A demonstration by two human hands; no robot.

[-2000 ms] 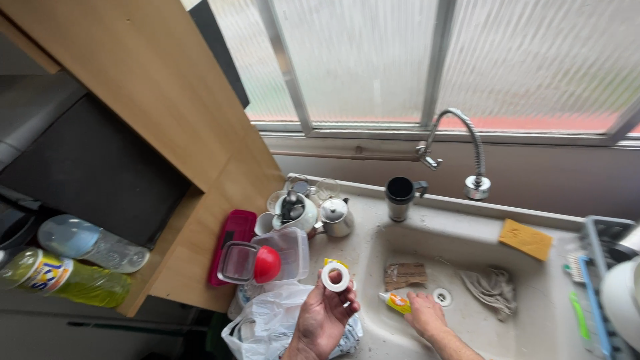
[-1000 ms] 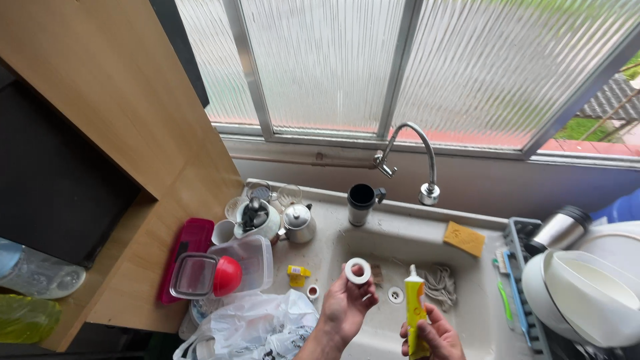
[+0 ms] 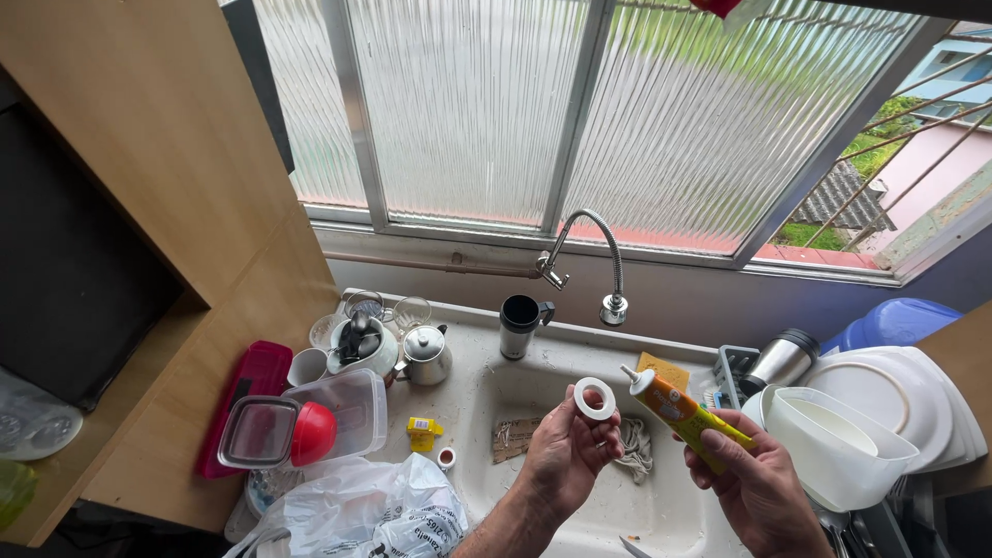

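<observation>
My left hand (image 3: 575,446) holds a white plastic ring (image 3: 594,398) between thumb and fingers, its round opening facing the camera. Just to the right, my right hand (image 3: 748,469) grips a yellow and orange squeeze tube (image 3: 682,415) with a pale nozzle, whose tip points up and left towards the ring without touching it. Both hands are above the sink basin (image 3: 666,508). Below them in the basin lie a piece of brown cardboard (image 3: 513,439) and a grey cloth (image 3: 635,449). A small yellow packet (image 3: 423,434) and a small white round cap (image 3: 446,457) are on the counter left of the basin.
A flexible chrome faucet (image 3: 614,267) arches behind the basin, beside a steel travel mug (image 3: 518,327). A metal pot (image 3: 426,355), plastic containers (image 3: 345,411) and a plastic bag (image 3: 364,504) crowd the left. A yellow sponge (image 3: 663,370) and a dish rack (image 3: 732,372) with dishes are rightward.
My right hand has lifted the tube from low over the basin to beside the ring; its nozzle now tilts up-left. My left hand still holds the ring. The view has shifted to the right.
</observation>
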